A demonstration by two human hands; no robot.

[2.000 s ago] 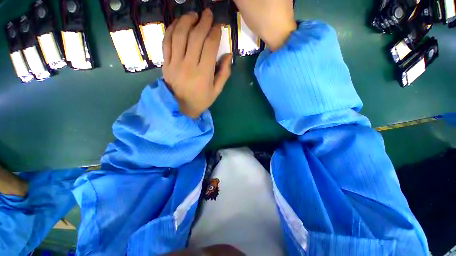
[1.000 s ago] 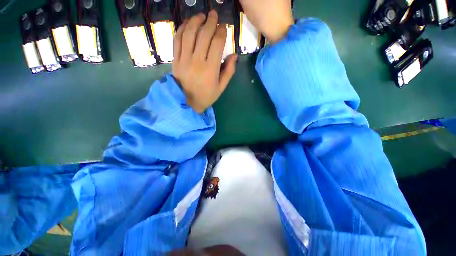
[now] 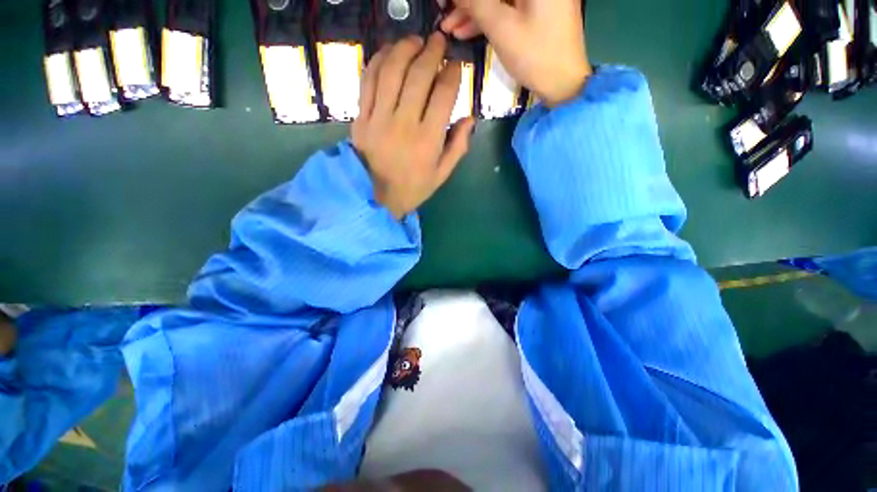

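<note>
Black oblong units with bright white rectangles lie side by side on a green work surface at the top of the view; one unit (image 3: 286, 82) is left of my hands. My left hand (image 3: 409, 120) lies flat, palm down, over the units in the middle, fingers spread a little, covering parts of them. My right hand (image 3: 514, 38) is at the top edge, partly cut off, with thumb and fingertips pinched close together over the dark end of a unit. Whether something tiny is between those fingertips cannot be told.
More units (image 3: 185, 67) lie in a group at the upper left. A loose heap of units (image 3: 769, 58) lies at the upper right. The surface's near edge (image 3: 769, 280) runs below. Another person's blue sleeve (image 3: 67, 370) is at the lower left, and blue cloth (image 3: 859, 272) at the right.
The view has shifted, so the units sit further right. My right fingertips now show, pinched over a unit's dark end. My left hand stays on the units.
</note>
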